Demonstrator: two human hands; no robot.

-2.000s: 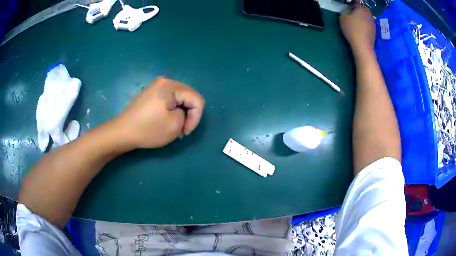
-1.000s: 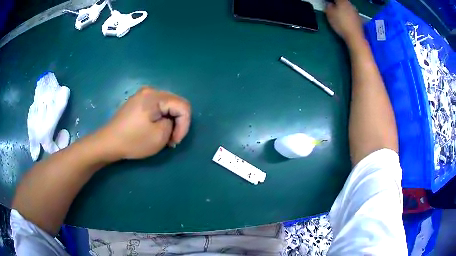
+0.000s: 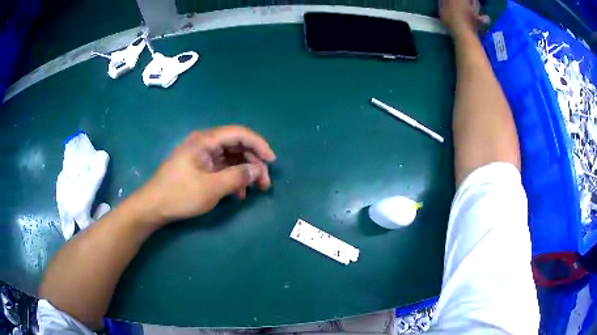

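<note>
My left hand (image 3: 216,171) is over the left middle of the green bench (image 3: 314,137), fingers loosely curled and apart, with nothing visible in it. My right hand (image 3: 463,14) reaches past the far right edge of the bench and is partly cut off by the top of the picture; what it touches cannot be told. A white glue bottle (image 3: 393,212) with a yellow-green nozzle lies on its side at the right. A white strip (image 3: 324,242) with small dark marks lies left of it. A white pen-like stick (image 3: 407,120) lies farther back.
Two white subassemblies (image 3: 163,69) lie at the far left. A black smartphone (image 3: 360,35) lies at the far edge. A limp white glove (image 3: 81,183) lies at left, partly behind my left forearm. A blue bin (image 3: 524,131) of white parts stands along the right. Another bin (image 3: 416,317) shows below the near edge.
My left hand has opened from a loose fist. My right hand stays at the far right, its fingers now more spread. The view has tilted up, so the bench things sit lower.
</note>
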